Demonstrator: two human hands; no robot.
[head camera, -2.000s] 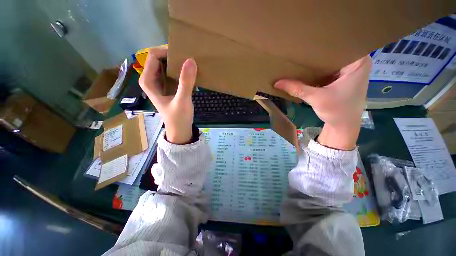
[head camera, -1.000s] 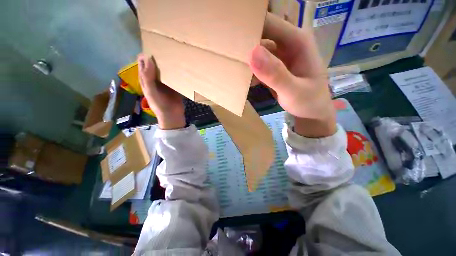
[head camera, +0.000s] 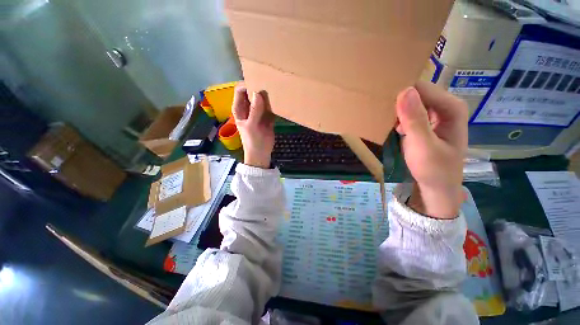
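A larger plain brown corrugated carton (head camera: 337, 57) is held up in front of me above the keyboard, its top cut off by the picture's edge. My left hand (head camera: 255, 127) grips its lower left corner, thumb on the near face. My right hand (head camera: 435, 143) grips its lower right edge, thumb on the near face. A narrow flap (head camera: 367, 160) hangs from its lower edge. The fingers behind the board are partly hidden.
Pale blue desk mat (head camera: 331, 247) below my arms, black keyboard (head camera: 315, 152) behind it. Small flattened carton with labels (head camera: 181, 193) on papers at left; orange-yellow ring (head camera: 229, 135) by a yellow holder. Bagged parts (head camera: 521, 260), printed sheet (head camera: 556, 203) and large storage box (head camera: 521, 95) at right.
The carton was turned to a narrower face and tilted a second ago; now its wider face is towards me. My hands have moved further apart. The camera view has also shifted.
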